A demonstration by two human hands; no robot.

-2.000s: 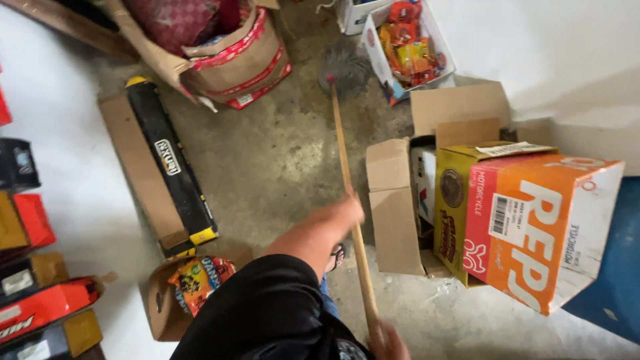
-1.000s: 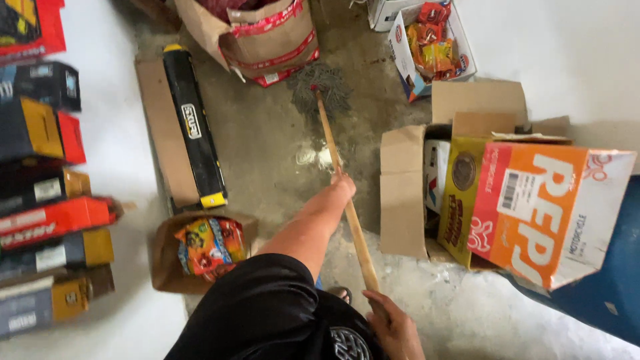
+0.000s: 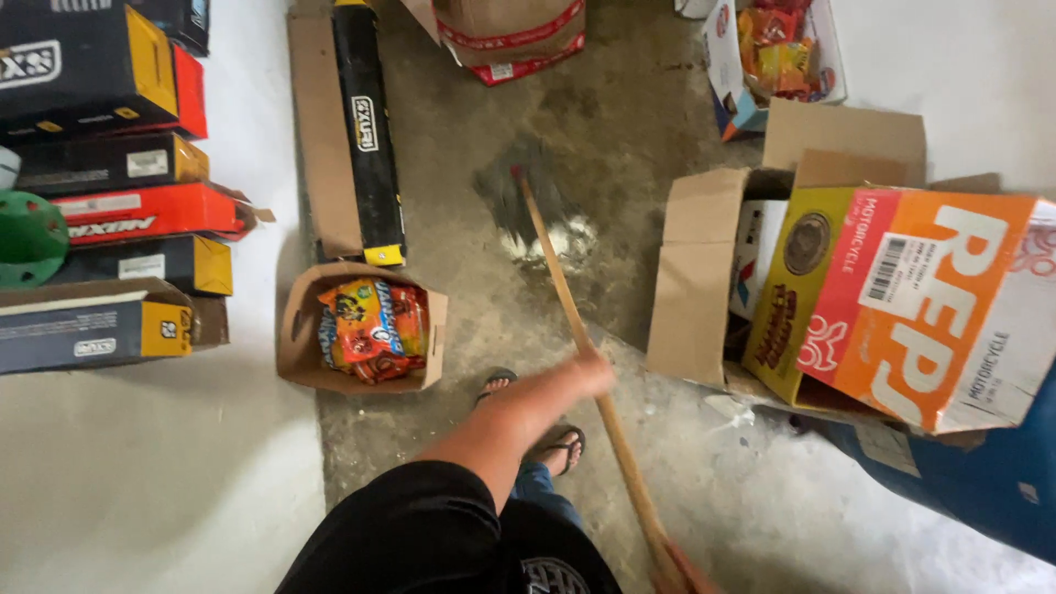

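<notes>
A wooden pole (image 3: 561,276) slants from the bottom right up to a grey string mop head (image 3: 524,190), which lies on the concrete floor and is blurred. My left hand (image 3: 590,371) is closed around the middle of the pole, with the forearm reaching in from the lower left. Lower down, at the bottom edge, my right hand (image 3: 685,569) grips the pole near its end; it is blurred and partly cut off by the frame. Around the mop head the floor looks damp and shiny.
Left of the mop are a long black box (image 3: 369,132) and a carton of orange packets (image 3: 355,384). More boxes (image 3: 157,210) stack at far left. On the right stand an open carton (image 3: 693,272), an orange box (image 3: 932,305) and a blue container (image 3: 949,487). A red-taped carton (image 3: 511,37) stands at the top.
The mop head has moved from beside the red-taped carton to a spot nearer my feet. Both hands stay on the pole. The view has shifted, showing more of the stacked boxes on the left.
</notes>
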